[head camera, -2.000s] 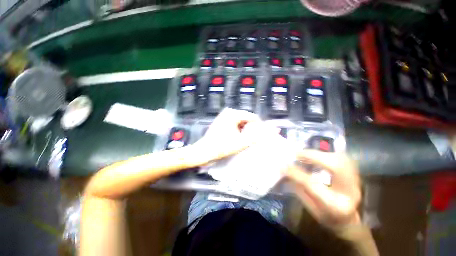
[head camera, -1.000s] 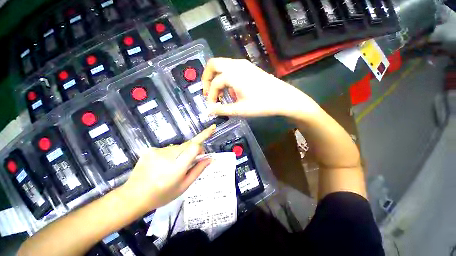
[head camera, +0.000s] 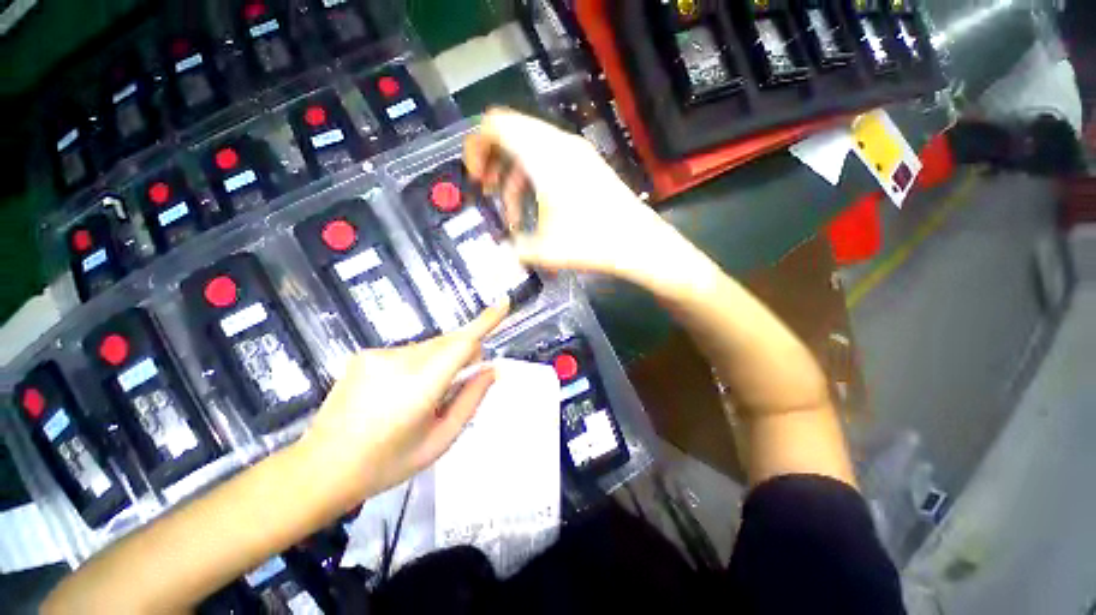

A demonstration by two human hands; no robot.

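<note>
A black device with a red round spot (head camera: 445, 196) and white labels lies in the right end pocket of the near clear tray's upper row. My right hand (head camera: 547, 198) is over its right edge with fingers curled; whether it holds anything is hidden. My left hand (head camera: 391, 402) has its index finger extended to the device's lower end. The white label sheet (head camera: 499, 457) hangs under my left hand, held between thumb and the other fingers. Another device (head camera: 587, 415) lies in the pocket right of the sheet.
More black devices (head camera: 258, 342) lie in the clear tray to the left, with further filled trays (head camera: 192, 78) behind. Black trays on red trays (head camera: 673, 180) are at the upper right. A yellow-and-white card (head camera: 887, 154) hangs at the bench edge.
The view has swung toward the right end of the tray since two seconds ago. Over the last second, my right hand has shifted slightly up and left; my left index finger stays at the device's lower end.
</note>
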